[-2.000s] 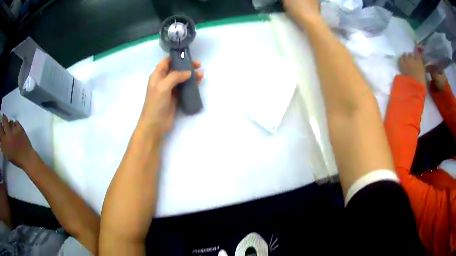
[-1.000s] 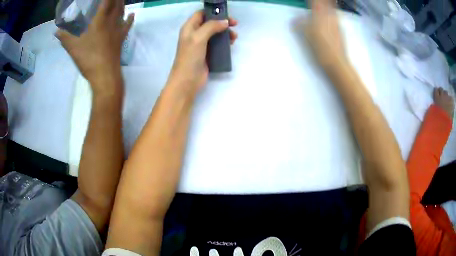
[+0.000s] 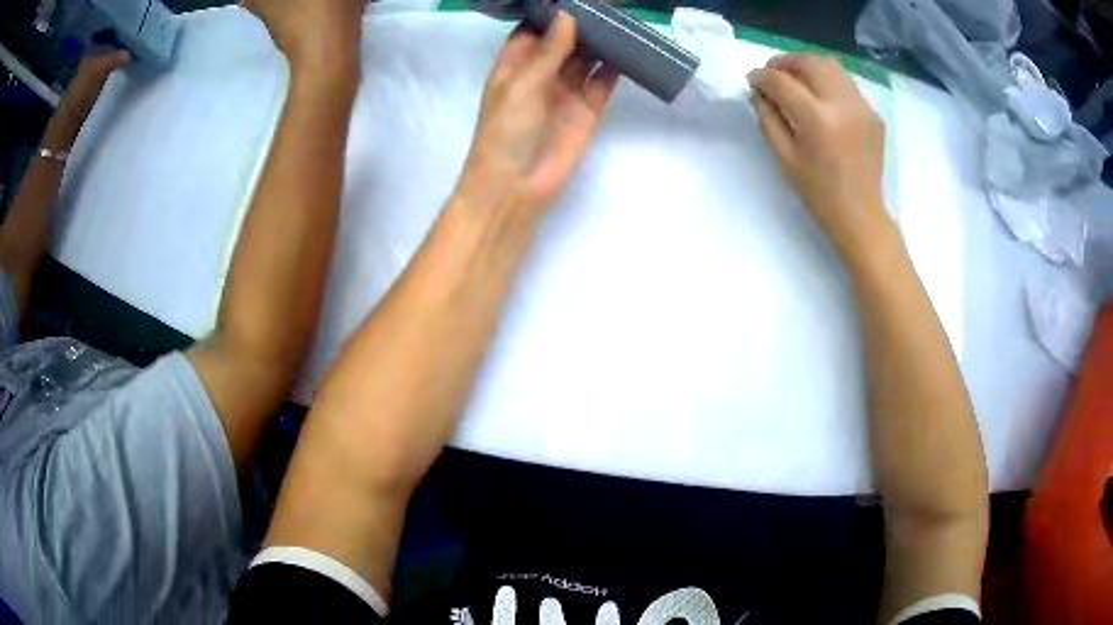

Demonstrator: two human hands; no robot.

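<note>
My left hand (image 3: 537,116) is closed around a dark grey handheld fan (image 3: 629,46) at the top middle. The fan lies tilted, its handle end pointing right and down, and its head is mostly cut off by the top edge. My right hand (image 3: 820,128) is right of the fan, its fingertips pinched at a small white crumpled bag (image 3: 720,55). The bag lies between the handle end and my right fingers.
The white-covered table (image 3: 659,317) spreads before me. Bagged fans and whitish film (image 3: 1037,147) lie at the right. A neighbour's arm (image 3: 283,208) reaches in at the left. A pale box (image 3: 144,27) stands at the upper left. An orange sleeve (image 3: 1074,488) is at the right edge.
My left hand has moved slightly right and turned the fan from upright to tilted. My right hand has come down to the white bag. The neighbour's hand at the left has moved up.
</note>
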